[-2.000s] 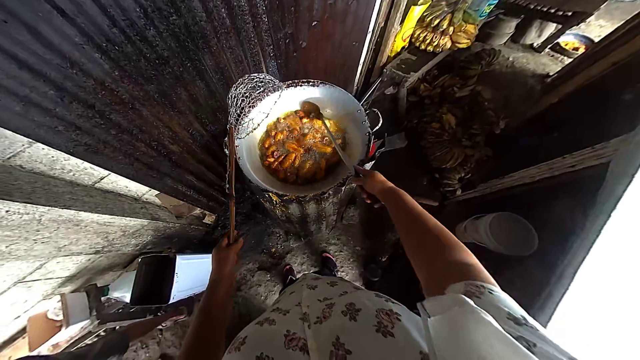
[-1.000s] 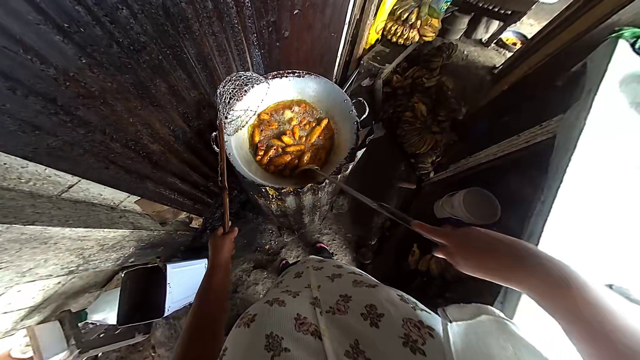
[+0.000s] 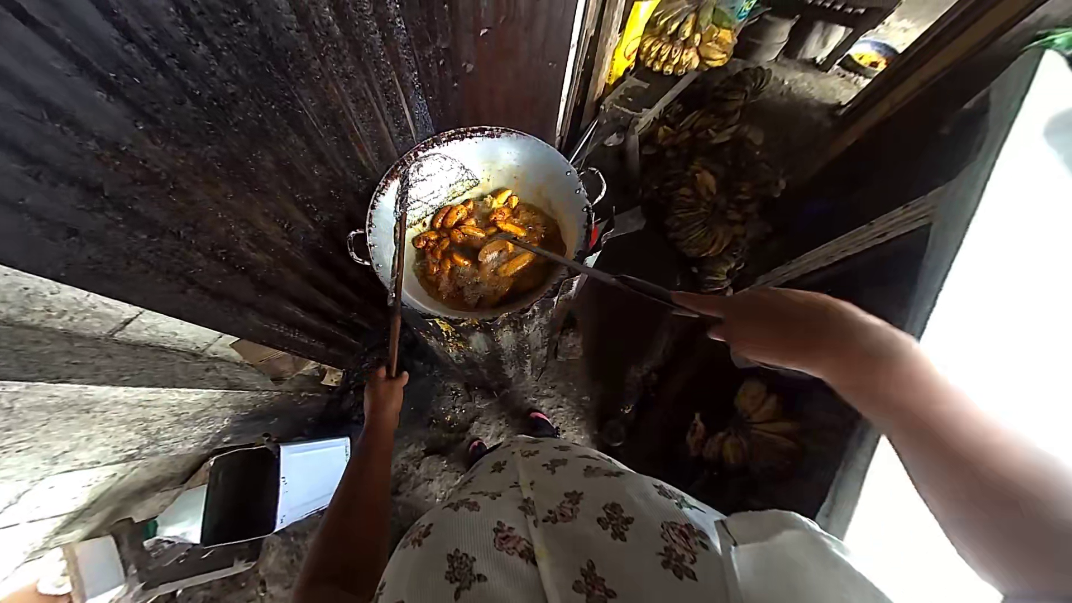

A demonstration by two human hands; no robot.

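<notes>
A wide metal pan (image 3: 544, 172) with two loop handles holds browned banana pieces (image 3: 456, 216) in bubbling oil. My left hand (image 3: 385, 398) grips the wooden handle (image 3: 395, 310) of a wire skimmer, whose mesh basket (image 3: 440, 180) rests within the pan's upper left part. Coming in from the right, my right hand (image 3: 762, 322) holds a long-handled metal ladle (image 3: 586, 270); its far end lies among the pieces, with the bowl (image 3: 496, 249) partly hidden by them.
Dark corrugated metal sheeting (image 3: 251, 151) stands behind and left of the pan. Banana bunches (image 3: 708, 201) lie at the right, with more (image 3: 754, 431) lower down. An open rectangular tin (image 3: 243, 494) is at lower left. A wooden beam (image 3: 850, 239) runs across the right side.
The skimmer's mesh has moved from the pan's upper left rim to inside the pan. The ladle's end has moved from the near edge to the middle of the pieces.
</notes>
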